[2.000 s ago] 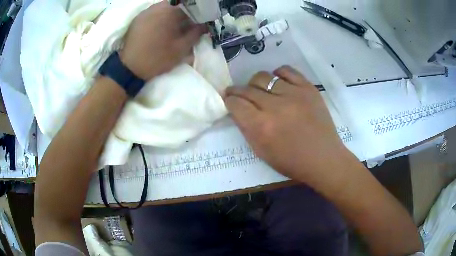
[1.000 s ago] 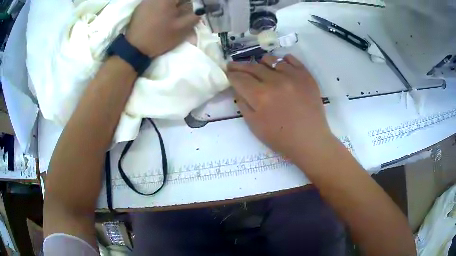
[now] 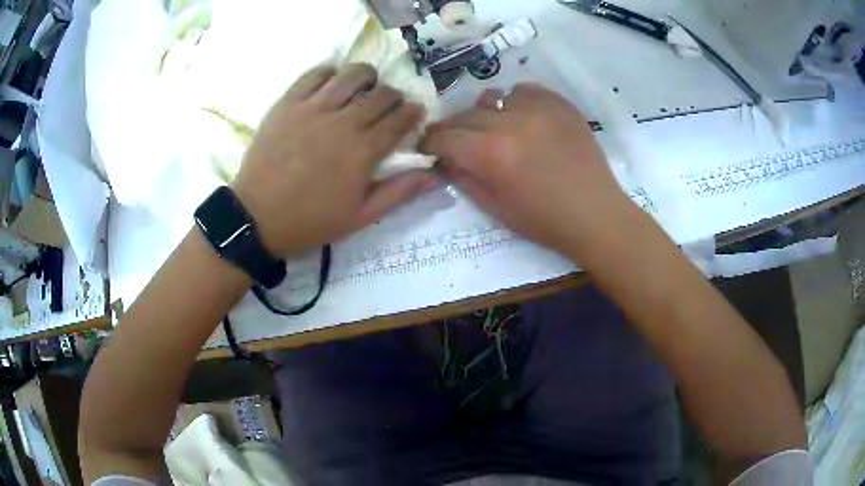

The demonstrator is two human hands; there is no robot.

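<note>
The cream garment (image 3: 275,57) lies bunched left of the needle, with its folded edge running down from the presser foot (image 3: 414,47). My left hand (image 3: 327,152) is on the garment and holds its edge in front of the needle. My right hand (image 3: 522,157), with a ring, pinches the same edge beside my left fingertips. The fingertips partly hide the edge. A shiny metal guide with a pale block (image 3: 510,38) sits right of the foot. A thin black cord (image 3: 313,294) hangs by my left wrist over the table edge.
Black thread snips (image 3: 621,16) and a thin dark pointed tool (image 3: 716,62) lie right of the machine head. Ruler marks (image 3: 455,249) run along the front of the white table. A white strip (image 3: 773,256) sticks out past the table edge at right. Cream cloth (image 3: 213,456) lies below the table.
My left hand has come down and right from beside the machine head to near my right hand. The garment has shifted, and the view has moved slightly. The white strip now shows at the right edge.
</note>
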